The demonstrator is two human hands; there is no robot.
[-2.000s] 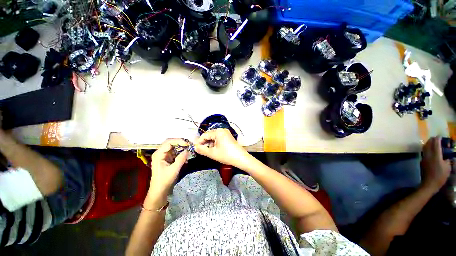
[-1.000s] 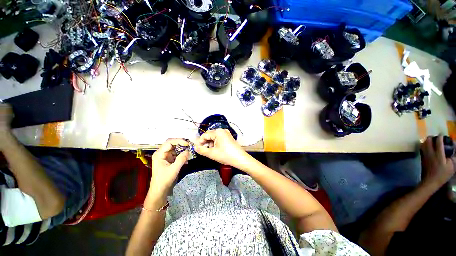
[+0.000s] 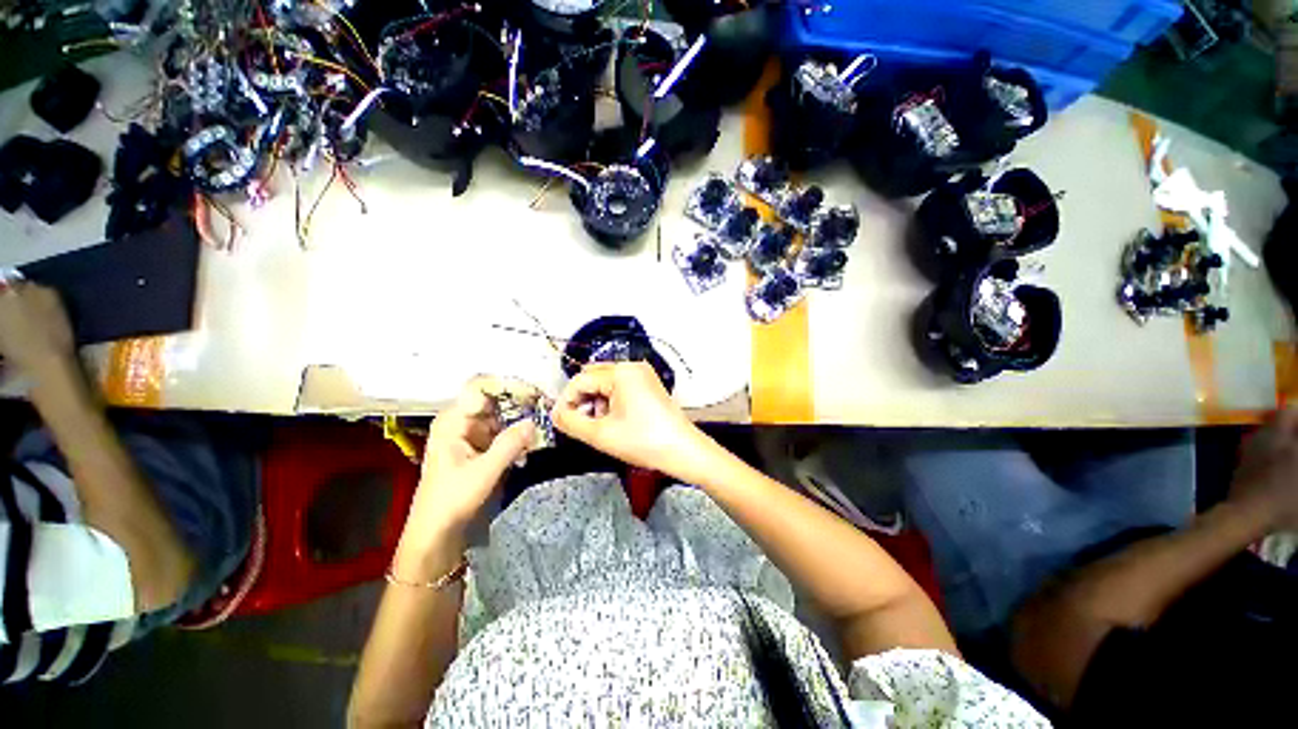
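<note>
My left hand (image 3: 481, 434) holds a small silver-white camera module (image 3: 527, 419) between thumb and fingers at the bench's front edge. My right hand (image 3: 615, 413) touches it from the right, its fingertips pinched together on something too small to make out, perhaps a lead end. Behind my right hand, a black camera housing (image 3: 614, 339) stands on the bench, its lower part hidden by the hand. Thin lead wires (image 3: 530, 331) stick out to its left. Loose camera modules (image 3: 770, 245) lie clustered beyond it to the right.
Housings with boards (image 3: 1001, 312) stand at right. Wired housings (image 3: 431, 83) and tangled leads fill the upper left. A blue bin (image 3: 982, 50) is at the far side. A black pad (image 3: 131, 289) lies left. A neighbour's arm (image 3: 88, 453) is at left, another person's arm (image 3: 1170, 581) at right.
My hands stay together at the module with only slight finger movement. The left neighbour's hand has come onto the black pad. The right neighbour's hand has shifted towards the picture's edge.
</note>
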